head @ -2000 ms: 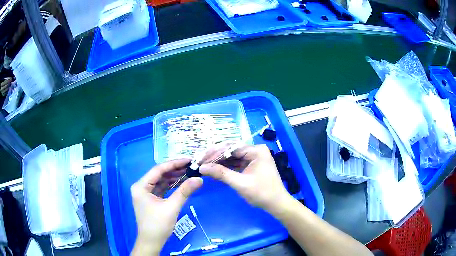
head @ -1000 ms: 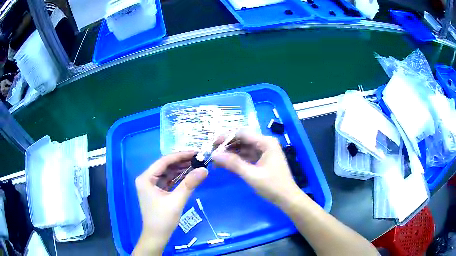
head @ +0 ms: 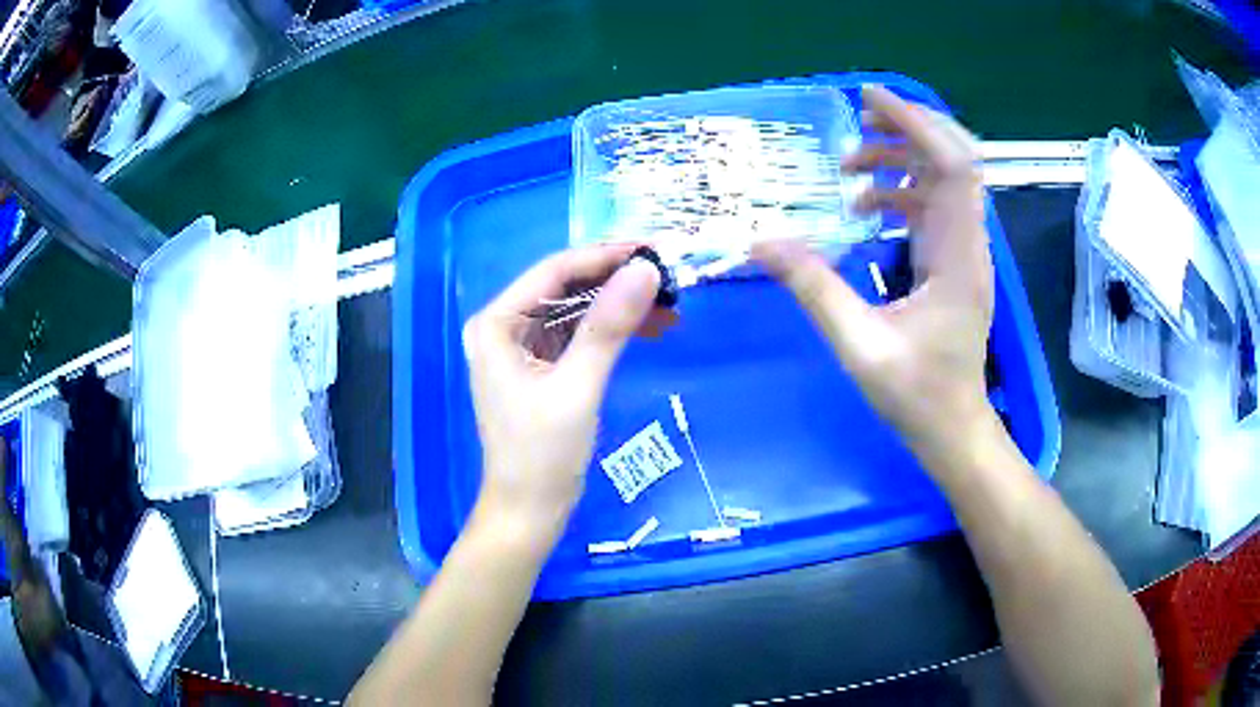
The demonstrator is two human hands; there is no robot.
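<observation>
My left hand (head: 564, 352) holds a small black housing (head: 654, 276) between thumb and fingertips, over the blue tray (head: 484, 564). Thin white leads (head: 569, 307) stick out of it on the palm side, and white pieces show on its other side. My right hand (head: 905, 263) is open with fingers spread, right of the housing; I see nothing held in it. Behind the hands, a clear parts box (head: 719, 180) full of white leads sits at the tray's far edge.
In the tray lie a printed label (head: 640, 461), a long white lead (head: 701, 463) and short white sleeves (head: 716, 536). Stacked clear boxes (head: 221, 366) stand left, clear boxes with white sheets (head: 1144, 249) right. A green conveyor (head: 456, 83) runs beyond.
My right hand has opened and moved away to the right from the housing. My left hand still holds the housing. The camera view has shifted, so the tray appears higher and further right.
</observation>
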